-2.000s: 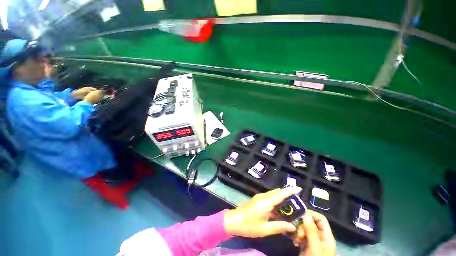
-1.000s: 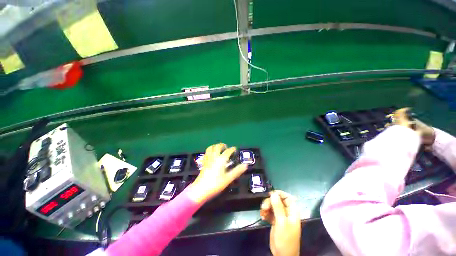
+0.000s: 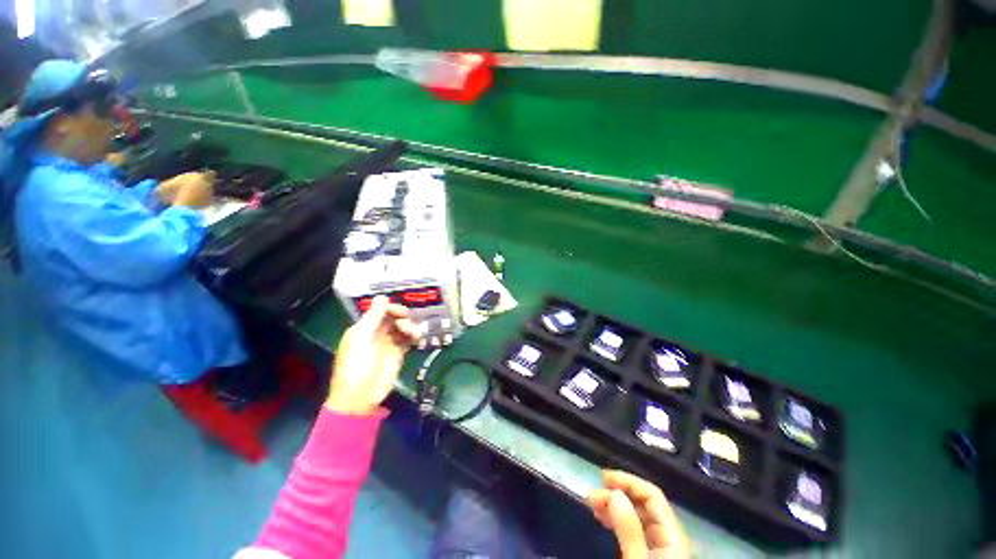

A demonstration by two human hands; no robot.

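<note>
My left hand [image 3: 374, 355], in a pink sleeve, is raised in front of the DC power supply [image 3: 404, 246], its fingertips over the lower front by the red readouts. Contact with a knob cannot be told. My right hand [image 3: 642, 515] is at the bottom, by the bench edge, thumb and fingers close together; anything thin between them is not visible. The black foam tray [image 3: 683, 409] lies on the green mat with a watch unit in each pocket. One watch unit [image 3: 719, 451] in the front row shows a yellowish mark; most others show white patterns.
A paper note [image 3: 477, 286] with a dark watch unit lies beside the supply. A black cable [image 3: 453, 391] loops at the bench edge. Dark trays [image 3: 300, 229] and a person in blue [image 3: 109, 251] are left. A small dark piece [image 3: 961, 448] lies far right.
The view has swung back left from the neighbour's tray. My left hand has left the foam tray for the power supply. The pocket empty two seconds ago now holds a watch unit.
</note>
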